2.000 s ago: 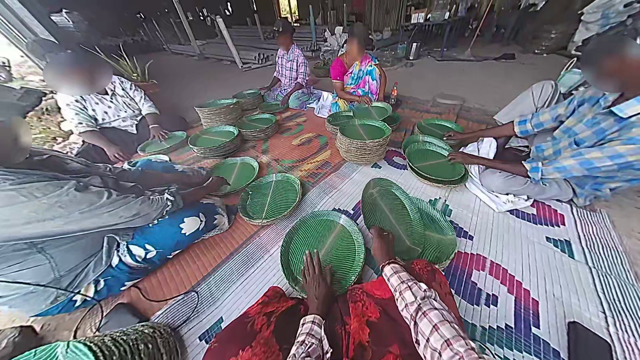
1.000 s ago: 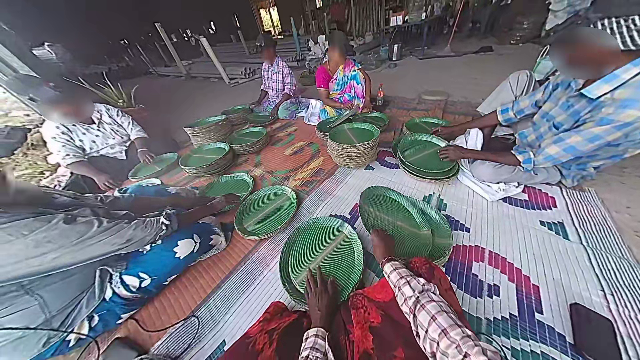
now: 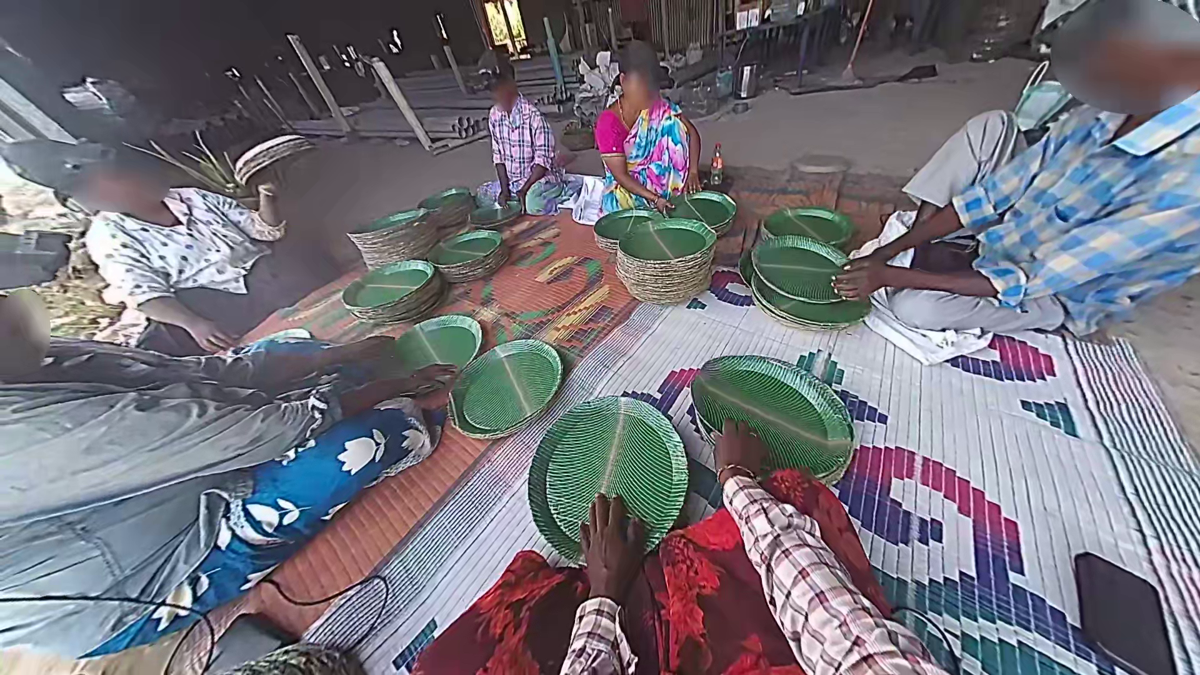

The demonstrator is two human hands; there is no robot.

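Before me, a round green leaf-patterned plate [image 3: 605, 459] is tilted at my lap, its far edge on the woven mat. My left hand [image 3: 614, 546] lies on its near edge, fingers spread. Just to the right is another green plate [image 3: 783, 398], with a further rim showing under its edge. My right hand [image 3: 741, 450] is at its near left edge; the fingertips are over the rim, and whether they grip it cannot be told. Both plates have a pale line across the middle.
A co-worker at left reaches toward green plates [image 3: 506, 386]; another at right holds a plate [image 3: 799, 269] above others. Stacks of plates [image 3: 666, 262] stand further back on the orange mat [image 3: 544, 281]. A dark phone [image 3: 1120, 600] lies at lower right. Two people sit behind the stacks.
The plate at my right hand has come down over the plate beside it, which showed more before. The far-left co-worker has raised an arm, with a round stack-like thing at that hand.
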